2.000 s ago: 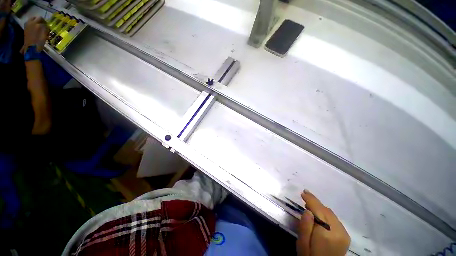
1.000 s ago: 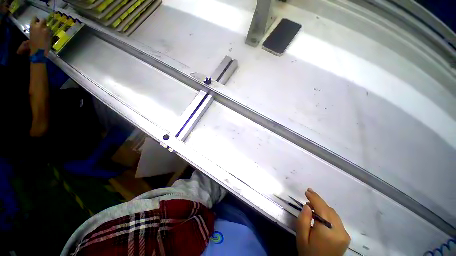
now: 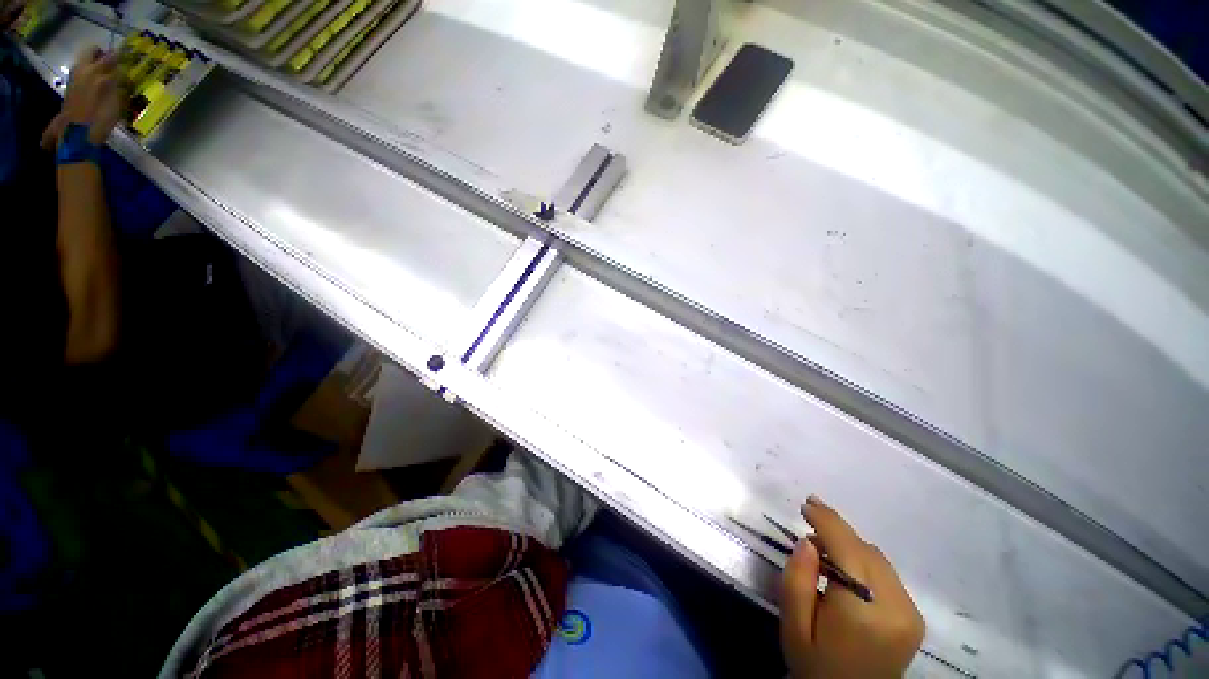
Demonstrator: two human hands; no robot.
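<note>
My right hand (image 3: 855, 604) is at the lower right, over the near edge of the bench track. It holds dark tweezers (image 3: 845, 578) between thumb and fingers. The two thin prongs point up and left, spread apart at the tips, above the pale track (image 3: 690, 411). Nothing is between the tips. My left hand is not in view. A red plaid and grey sleeve (image 3: 385, 597) shows at the bottom, its end hidden below the bench edge.
A cross bar (image 3: 511, 308) with dark knobs spans the track. The guide rail (image 3: 743, 342) runs diagonally behind. A phone (image 3: 744, 92) lies beside a metal bracket (image 3: 683, 60). Stacked boards (image 3: 318, 33) are at upper left. Another person's hand (image 3: 93, 90) touches a yellow-green board (image 3: 159, 86). A coiled blue cord (image 3: 1173, 657) shows.
My right hand and the tweezers have barely moved. The bench view has shifted slightly left. The other person's hand has moved a little over the board.
</note>
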